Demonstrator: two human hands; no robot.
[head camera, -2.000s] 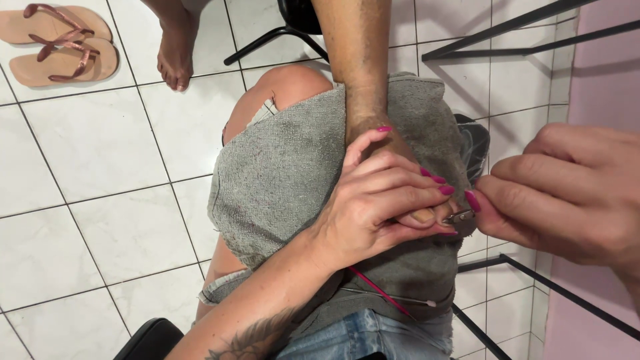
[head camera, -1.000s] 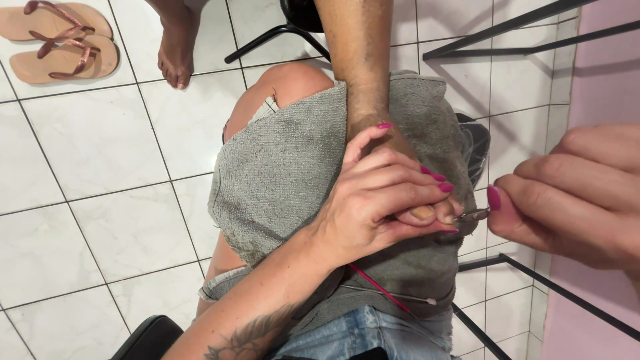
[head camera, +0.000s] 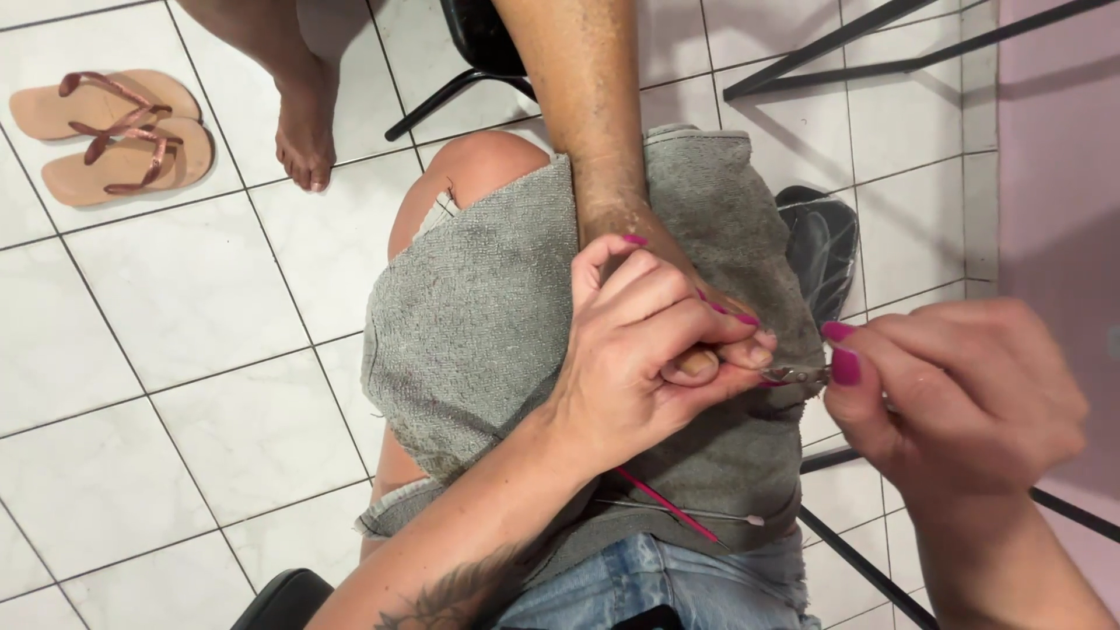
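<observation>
Another person's foot (head camera: 626, 214) rests on a grey towel (head camera: 481, 306) spread over my lap. My left hand (head camera: 634, 350) is wrapped around its toes, with fingertips beside the toenails (head camera: 759, 356). In my right hand (head camera: 945, 385) is a small metal nipper (head camera: 798, 374), pinched between thumb and fingers, its jaws close to the toe beside the big toe. Whether the jaws touch the nail cannot be told. A thin pink-handled tool (head camera: 669, 506) and a slim metal tool with a pale tip (head camera: 682, 511) lie crossed on the towel below my left hand.
A pair of flip-flops (head camera: 122, 140) lies on the tiled floor at the upper left, near the person's other foot (head camera: 306, 131). Black metal legs (head camera: 822, 74) stand at the right by a pink wall (head camera: 1050, 175). A dark shoe (head camera: 818, 249) shows beyond the towel.
My right hand with the nipper was a little farther from my left hand one second ago and is now lower beside the toes. The left hand keeps its hold.
</observation>
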